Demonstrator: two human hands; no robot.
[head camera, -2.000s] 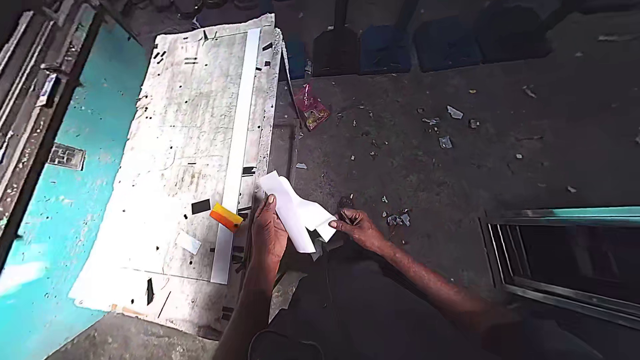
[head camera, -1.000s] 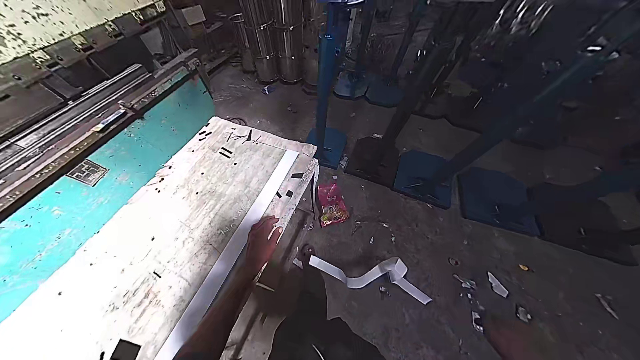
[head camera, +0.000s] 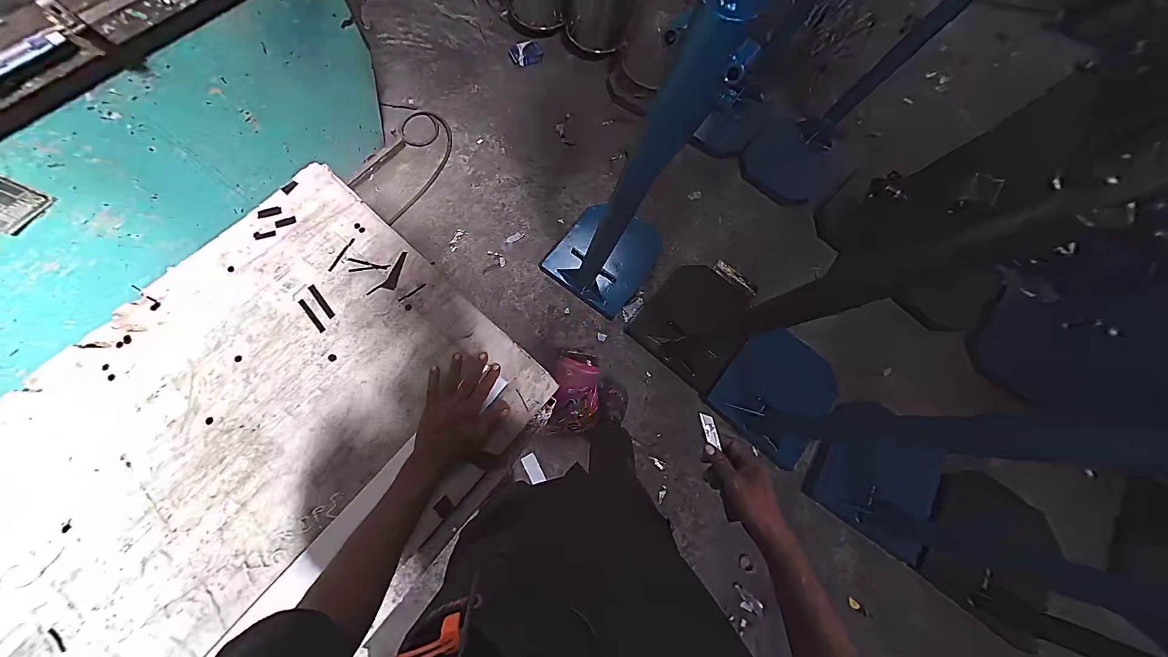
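My left hand (head camera: 459, 411) lies flat, fingers spread, on the near right corner of a worn whitish work board (head camera: 365, 392). Under its palm and forearm runs a long white strip (head camera: 315, 557) along the board's edge; a bit of it shows between the fingers. Out over the floor, my right hand (head camera: 744, 484) pinches a small flat whitish piece (head camera: 710, 431) between thumb and fingers; what it is made of I cannot tell. Small black offcuts (head camera: 315, 307) are scattered on the far part of the board.
Blue metal posts with flat base plates (head camera: 607, 255) stand to the right. A pink plastic packet (head camera: 577, 392) lies by the board's corner, near my foot. A turquoise machine panel (head camera: 228, 128) borders the board on the left. A thin cable (head camera: 444, 160) loops on the floor beyond.
Two seconds ago both hands held a folded white sheet or strip; now they are apart, the left pressed on the board. The orange and yellow tool on the board is no longer in view. The view has turned.
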